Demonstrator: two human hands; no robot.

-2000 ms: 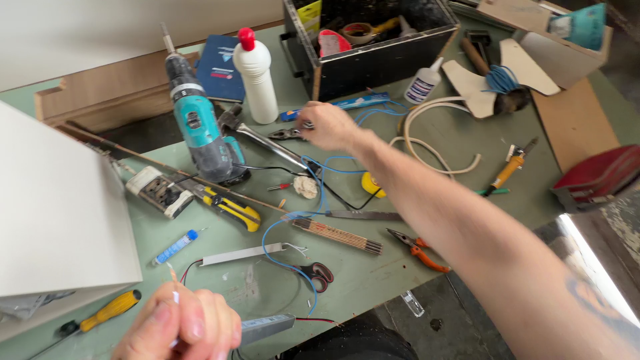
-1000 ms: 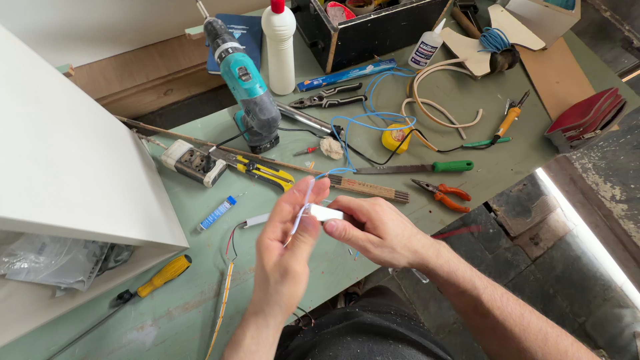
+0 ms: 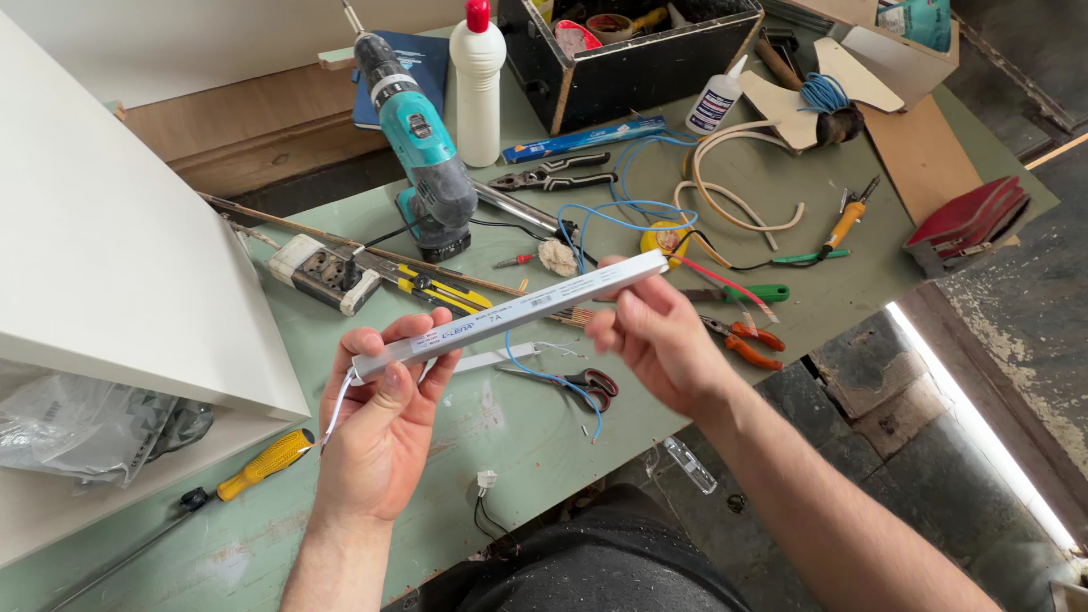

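My left hand (image 3: 387,416) grips the near end of a slim silver LED power supply (image 3: 510,316), held slanting above the bench. White wires come out of that end, and red and white wires (image 3: 722,285) out of the far end. My right hand (image 3: 650,327) supports the far end with thumb and fingers. Below lie a second slim white unit (image 3: 493,358), scissors (image 3: 595,384) with dark red handles and a loop of blue wire (image 3: 552,374). Orange-handled pliers (image 3: 752,342) and a green-handled file (image 3: 756,293) lie beside my right hand.
A teal cordless drill (image 3: 425,153) stands behind, near a white bottle (image 3: 478,93) and a black toolbox (image 3: 629,72). A white cabinet panel (image 3: 110,221) fills the left. Combination pliers (image 3: 552,174), a socket block (image 3: 323,272), a yellow screwdriver (image 3: 265,463) and a soldering iron (image 3: 846,225) lie around.
The silver power supply is now stretched between both hands. My right hand, which was reaching near the combination pliers two seconds ago, has come back toward my left.
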